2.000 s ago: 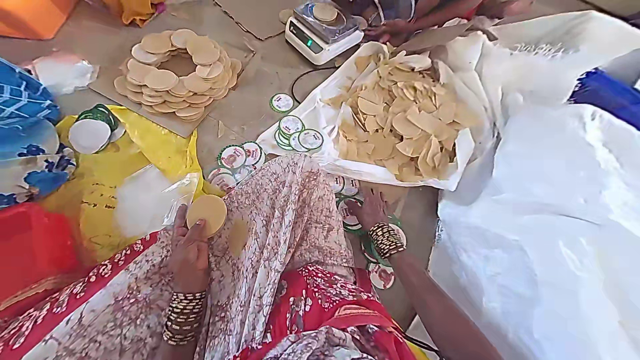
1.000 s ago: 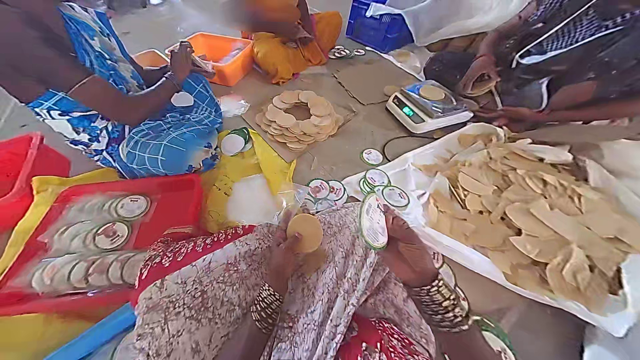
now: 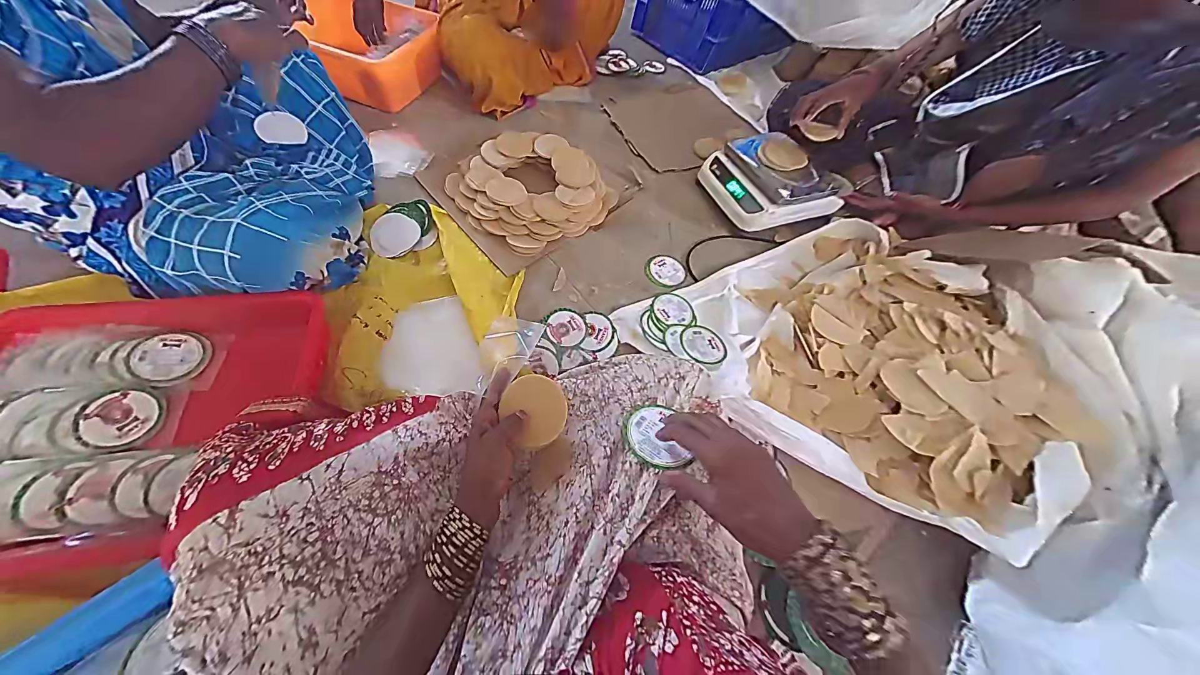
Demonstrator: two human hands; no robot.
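My left hand holds a stack of round tan discs upright over my lap, with a clear plastic bag just beyond the fingers. A round printed label with a green rim lies against the patterned cloth, held at its right edge by the fingers of my right hand. Loose round labels lie beyond my knees, and several more rest at the edge of a white sheet. Clear plastic bags lie on a yellow sack at the left.
A red tray holds packed discs. Stacks of tan discs form a ring on cardboard. A digital scale stands near a co-worker at the right. Broken tan pieces fill a white sheet. Other people sit around, beside an orange crate.
My right hand was down among the labels on the floor, then came up with one. It has since lowered that label to my lap. My left hand keeps the tan discs. The view has swung noticeably.
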